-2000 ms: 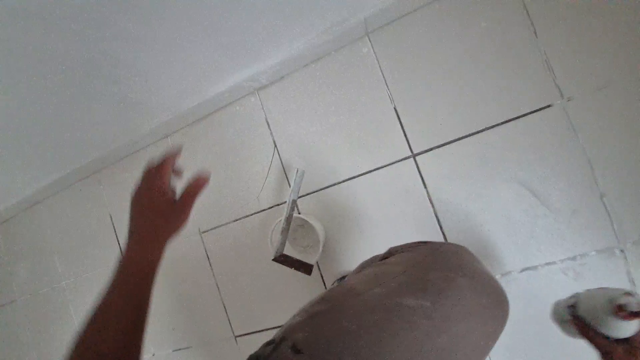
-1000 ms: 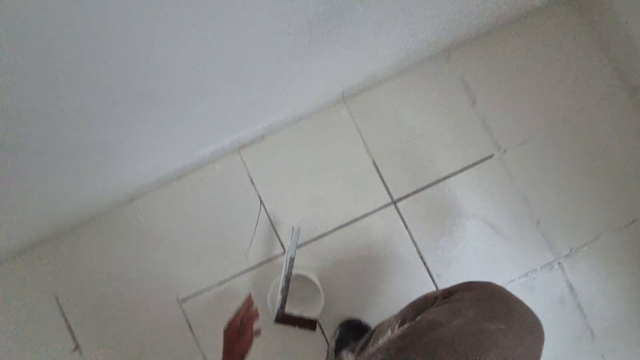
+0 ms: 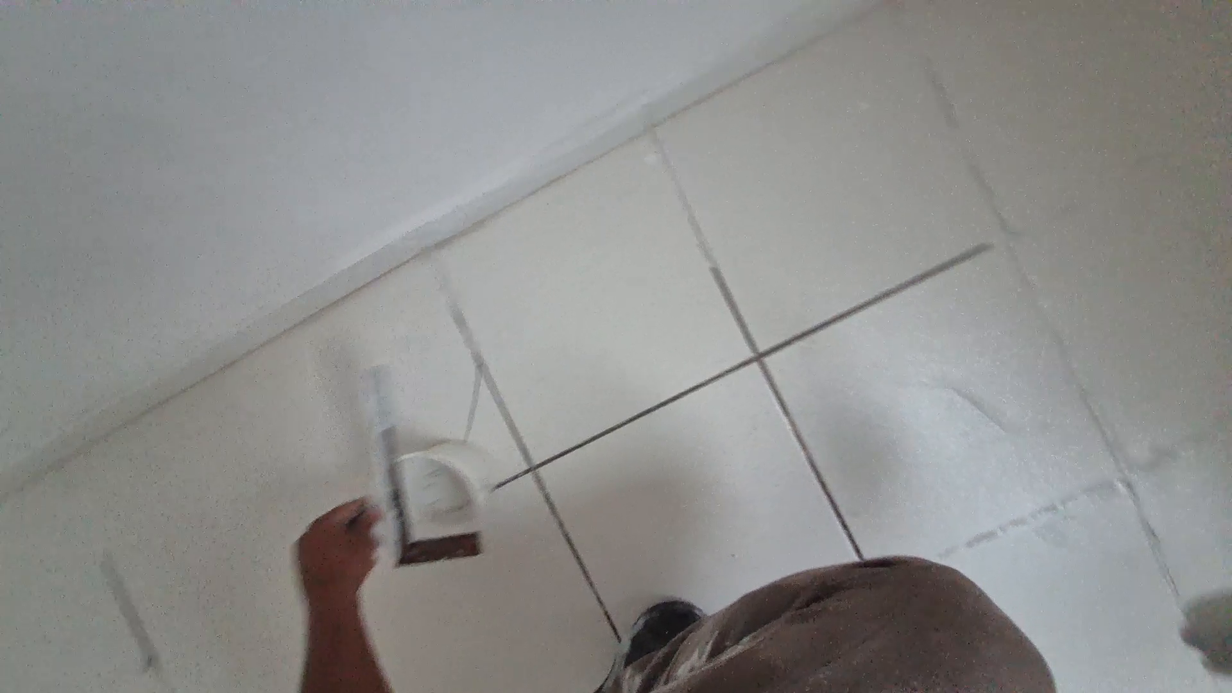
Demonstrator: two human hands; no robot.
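My left hand [image 3: 337, 551] grips the left side of a small white plastic bucket [image 3: 467, 472], its fingers partly hidden at the rim. A carpenter's square lies across the bucket's top: its pale metal blade [image 3: 385, 433] points up the view along the left side, and its dark reddish-brown stock [image 3: 439, 549] crosses the near side. Some pale material shows inside the bucket. I cannot make out my right hand; a blurred dark grey shape [image 3: 1208, 630] at the right edge is too unclear to name.
Pale floor tiles [image 3: 597, 318] with dark joints [image 3: 645, 412] run along the foot of a white wall [image 3: 289, 125]. Other joints look pale and smeared. A knee in dusty brown trousers [image 3: 847, 626] and a dark shoe [image 3: 664, 621] are at the bottom. A thin curved line lies near the bucket.
My left hand has come to the bucket and taken hold of it. Bucket and square have shifted left over the tiles. My right hand, seen two seconds ago with a white round object, has left the view.
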